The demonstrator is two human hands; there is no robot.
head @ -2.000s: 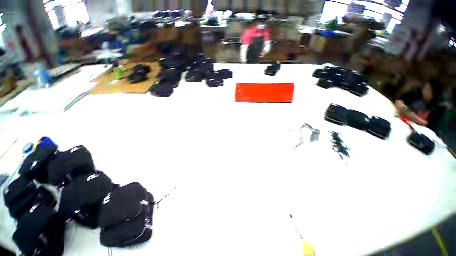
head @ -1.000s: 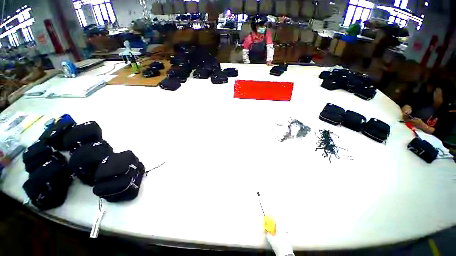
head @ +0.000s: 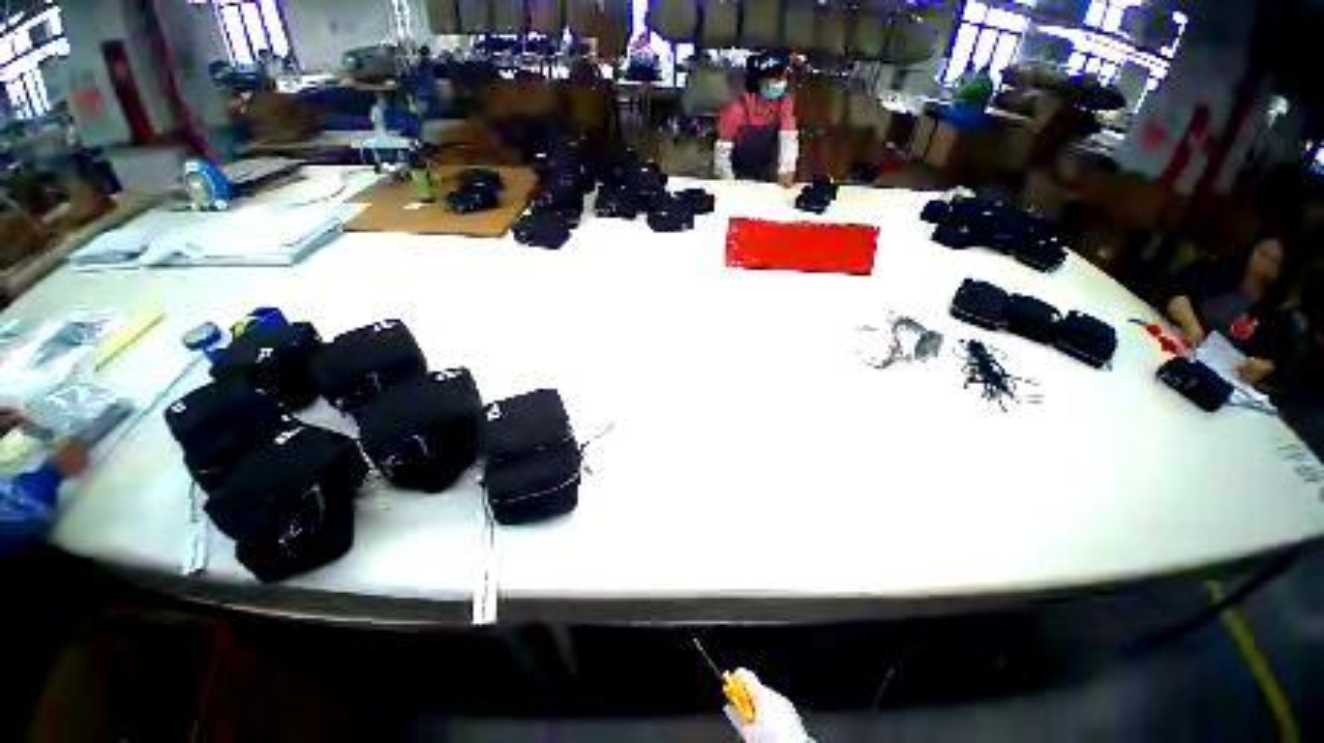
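My right hand point(head: 774, 717), in a white glove, is at the bottom edge, partly cut off. It is closed around the yellow-orange air blow gun point(head: 739, 697), whose thin dark nozzle points up and left, below the table's front edge. My left hand is not in view. Black zip bags point(head: 421, 424) with small white logos are piled at the front left of the white table point(head: 755, 479). White hang tags point(head: 487, 573) hang from some bags towards the table edge. No bag is in my hand.
A red tray point(head: 802, 245) lies mid-table, with clear packets point(head: 903, 341) and black cords point(head: 993, 375) to its right. More black bags point(head: 1034, 317) lie right and at the back. A blue sleeve point(head: 29, 501) is at the left edge; people are at the back and right.
The view has shifted, so the bag pile shows further right. The gloved hand and blow gun, earlier over the tabletop, now show below its front edge. The blue-sleeved arm shows more at the left.
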